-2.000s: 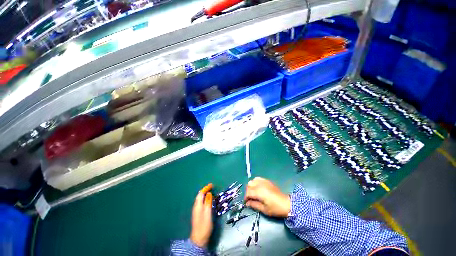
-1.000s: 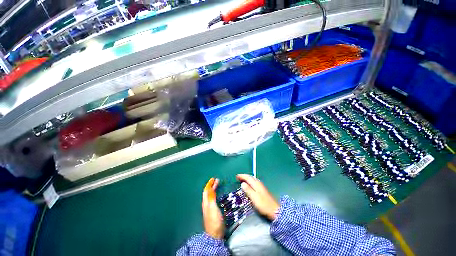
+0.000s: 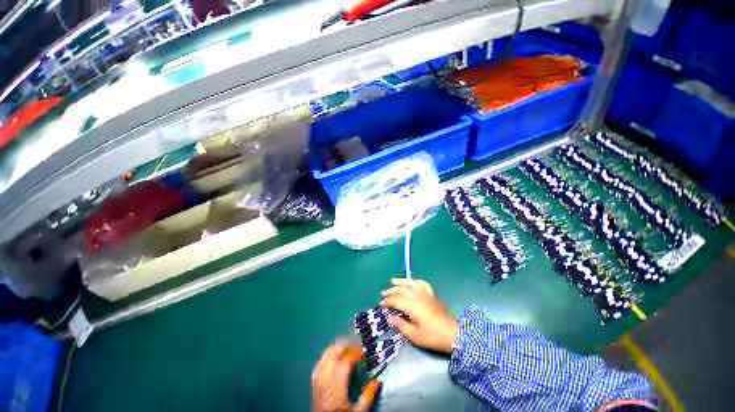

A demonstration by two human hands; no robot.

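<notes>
A loose bunch of thin black-and-white wire leads lies on the green mat at the bottom centre. My right hand rests at the bunch's right upper side, fingers bent over its edge; whether it grips any lead is unclear. My left hand, with orange covers on its fingertips, is at the bunch's lower left, blurred and partly cut off by the bottom edge; its hold is unclear. A narrow white strip runs from the bagged white roll down to my right fingers.
Rows of black-and-white leads lie at right with a white tag. Behind are a blue bin, a blue bin of orange wires and a metal-edged shelf. A cream divided tray stands at left.
My left hand has moved down from the bunch's left side to its lower left, its fingers now bent. My right hand stays at the bunch's right side. The leads lie more closely together than two seconds ago.
</notes>
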